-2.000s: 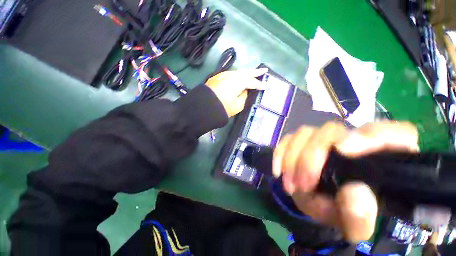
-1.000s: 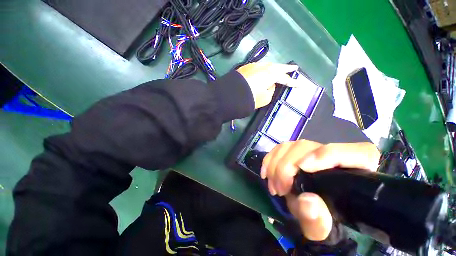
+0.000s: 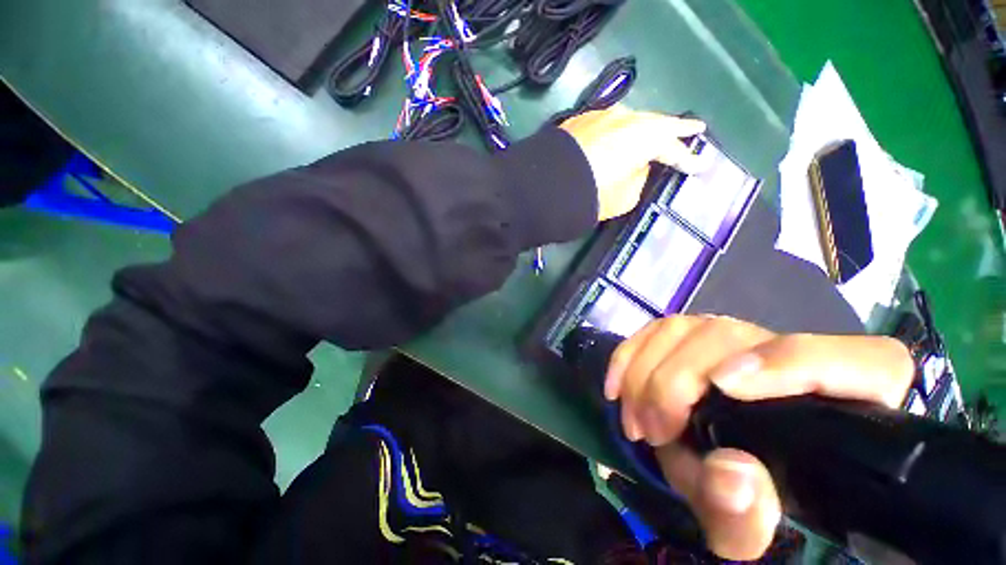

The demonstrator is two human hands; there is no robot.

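Note:
Three controller modules (image 3: 666, 259) with white-and-purple labels lie in a row on the dark foam work mat (image 3: 772, 289). My left hand (image 3: 631, 155) rests at the far end of the row, its fingertips on the end module's edge; the sleeve covers the wrist. My right hand (image 3: 706, 403) is wrapped round the black electric screwdriver (image 3: 883, 464), whose body runs to the lower right and is cut off by the picture's edge. Its nose is at the nearest module, partly over it. The bit tip and the screw there are hidden.
Black coiled sensor cables (image 3: 563, 39) with red, blue and white wire ends lie at the upper left, beside a dark foam tray mat (image 3: 281, 33). A smartphone (image 3: 847, 210) lies on whitish sheet (image 3: 800, 204) at the right. The bench edge (image 3: 496, 408) curves below.
The view has shifted, so the bench things appear further right and higher. My right hand still holds the screwdriver at the nearest module. My left hand remains at the far module.

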